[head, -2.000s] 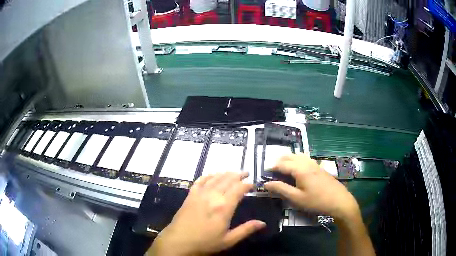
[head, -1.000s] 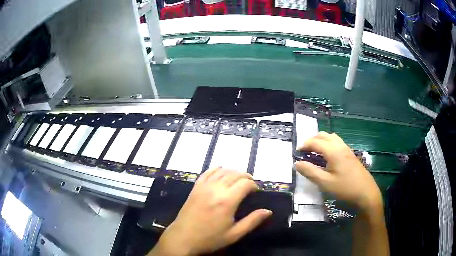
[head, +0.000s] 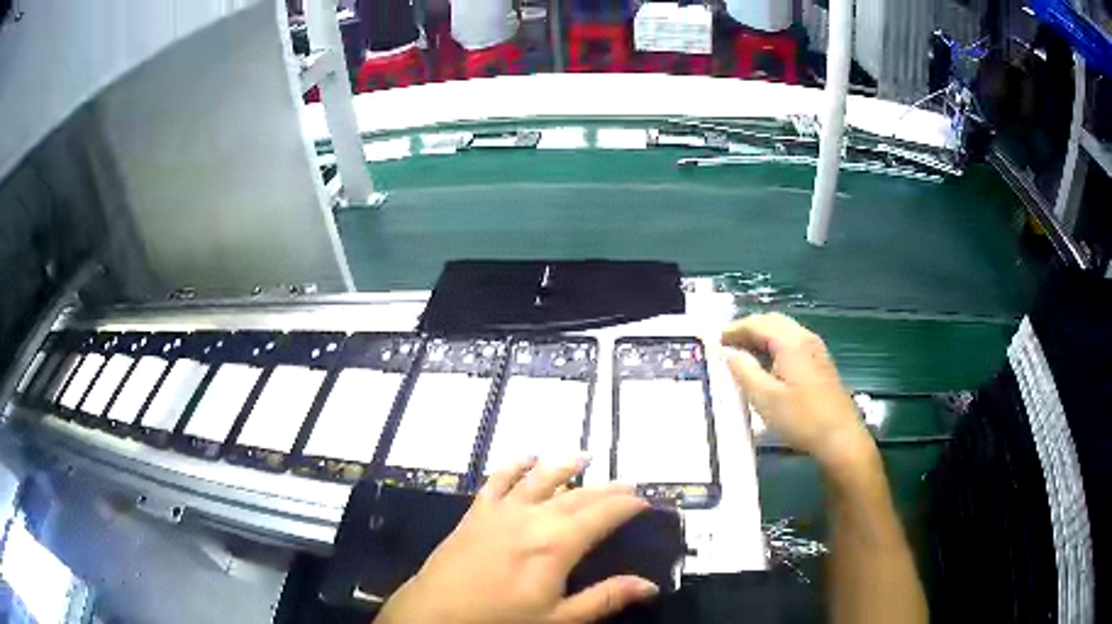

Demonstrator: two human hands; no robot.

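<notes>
A row of phone middle frames (head: 433,408) lies side by side on the white feed track (head: 735,536). The last phone middle frame (head: 662,421) lies flat at the right end, with a narrow gap to its neighbour. My left hand (head: 524,549) rests with spread fingers on the black padded cover (head: 402,536) at the near side, fingertips at the row's lower edge. My right hand (head: 799,384) is just right of the last frame's top corner, thumb and fingers curled close together; whether it touches the frame or holds anything is unclear.
A black pad (head: 555,294) lies beyond the track. A green conveyor belt (head: 585,219) runs behind, with a white post (head: 833,134) standing at it. A grey metal machine (head: 195,159) is at left. Stacked black trays (head: 994,451) stand at right. Thin wires (head: 795,545) lie by the track's end.
Since one second ago a gap shows between the last frame and the row. My right hand stays at the right end, its fingers now higher beside the frame's top. My left hand stays on the cover.
</notes>
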